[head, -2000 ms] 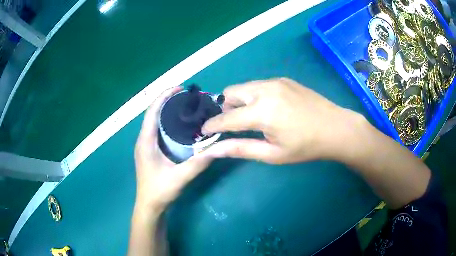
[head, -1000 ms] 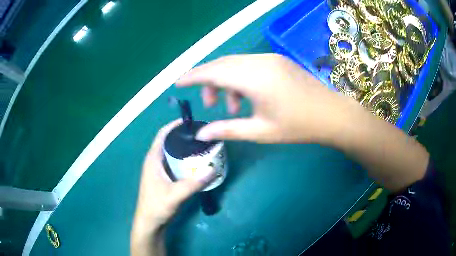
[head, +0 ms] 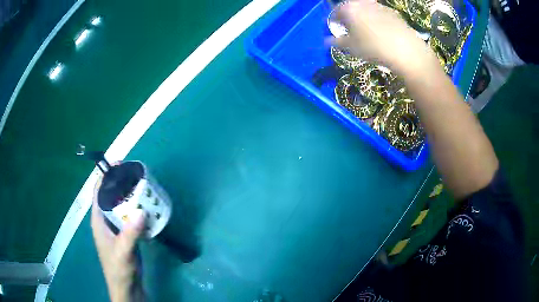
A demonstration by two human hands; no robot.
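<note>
My left hand (head: 118, 248) is closed around the microphone body (head: 131, 197) at the left. Its black end and thin black neck (head: 97, 158) point up and left, with a tiny pale tip. White panel with brown-gold spots faces right. The black handle (head: 180, 248) extends down and right. My right hand (head: 369, 29) is over the heap of gold trim rings (head: 405, 125) at the upper right. It is blurred, and its fingertips are by a pale ring; I cannot tell whether it grips it.
The blue parts bin (head: 348, 121) sits on the green bench at the upper right. A pale metal rail (head: 155, 103) curves along the bench's left side beside the green belt (head: 112, 71). Part of another person in dark clothing (head: 523, 29) shows at the top right edge.
My right hand has left the microphone body and moved up and right over the bin. My left hand and the microphone body are further left in view. The bin also shows further left.
</note>
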